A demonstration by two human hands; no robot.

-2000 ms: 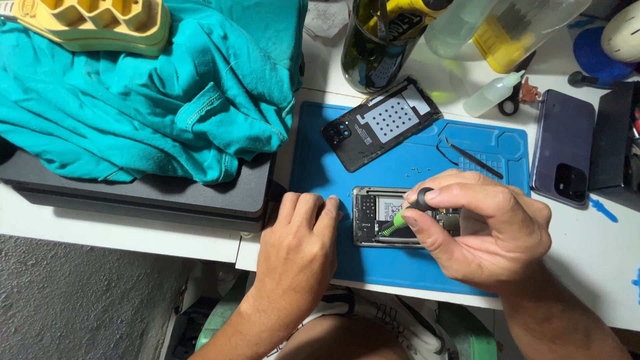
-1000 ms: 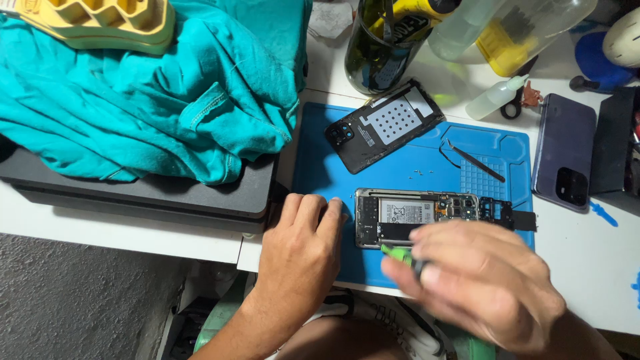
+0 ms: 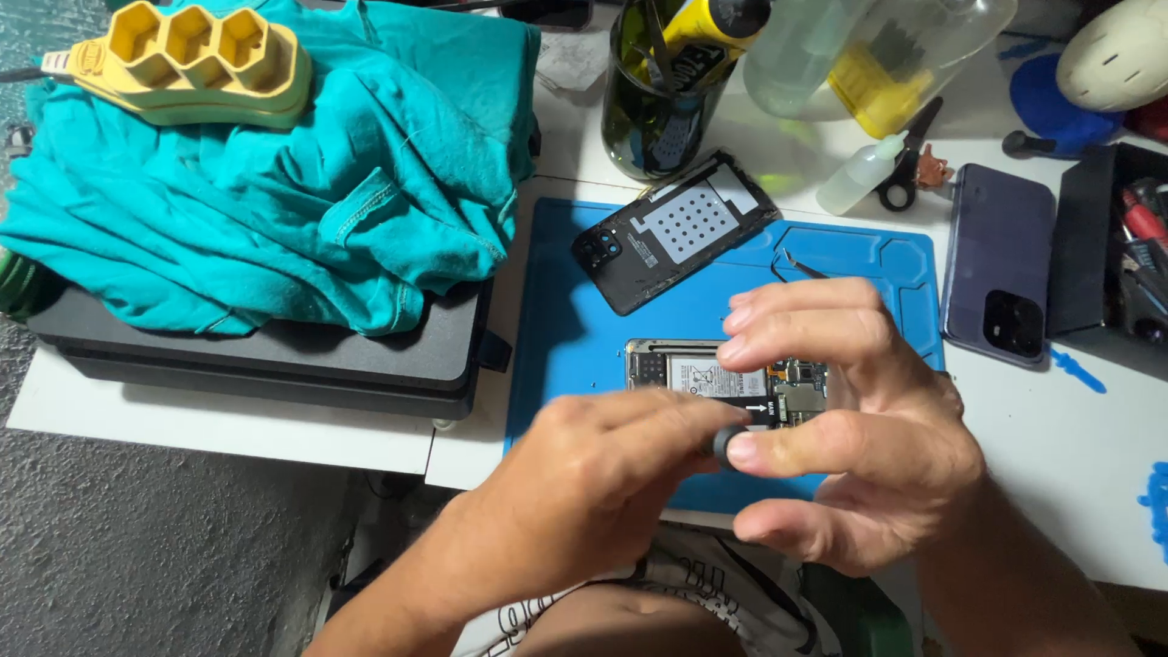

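Observation:
An opened smartphone, its battery and circuit board bare, lies on a blue silicone work mat. Above its near edge my left hand is closed around the screwdriver, whose green shaft is hidden here. My right hand has its fingers spread, with the index fingertip touching the dark round cap of the screwdriver. The phone's detached back cover rests at an angle farther back on the mat. Tweezers lie partly hidden behind my right hand.
At the left a teal cloth and a yellow socket strip rest on a black console. Behind the mat stand a glass container and a small dropper bottle. Scissors, another phone and a tool box are at the right.
My left hand has moved right from the mat's left edge to the screwdriver. My right hand has opened its fingers, where it earlier gripped the green and black screwdriver over the phone.

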